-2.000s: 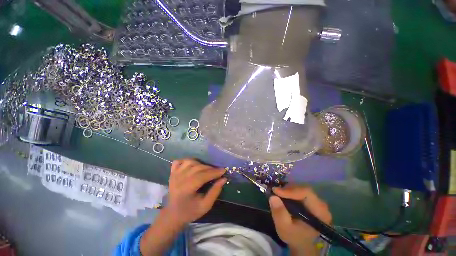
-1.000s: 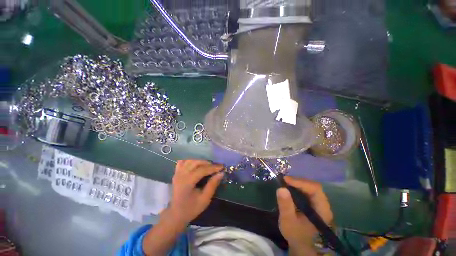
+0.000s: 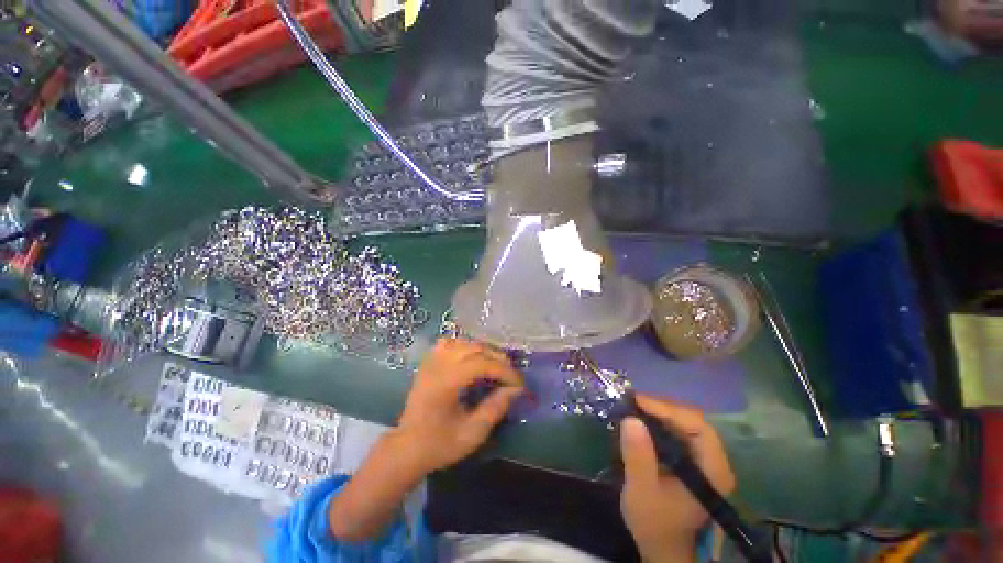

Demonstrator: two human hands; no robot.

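My right hand point(image 3: 671, 473) holds the black soldering iron point(image 3: 695, 478) like a pen. Its thin metal tip points up-left over the small components point(image 3: 583, 385) on the purple mat point(image 3: 704, 379). My left hand point(image 3: 456, 401) is at the mat's left edge with fingers bent and thumb and forefinger close together. Something dark shows between the fingers, too small and blurred to name. The solder spool point(image 3: 209, 333) lies left of my left hand, below the large pile of silver ring parts point(image 3: 313, 275).
The fume hood point(image 3: 539, 291) stands over the mat's back. The tip cleaner pot point(image 3: 704, 313) and a slim silver stick point(image 3: 794, 357) are right of it. The soldering station point(image 3: 874, 324) stands farther right. A sheet with rows of parts point(image 3: 258, 434) lies front left. A blister tray point(image 3: 412, 176) is behind.
The view has tilted up, showing more of the ribbed duct and far bench. My left hand has moved up closer to the hood. The iron's tip has shifted slightly and stays over the components.
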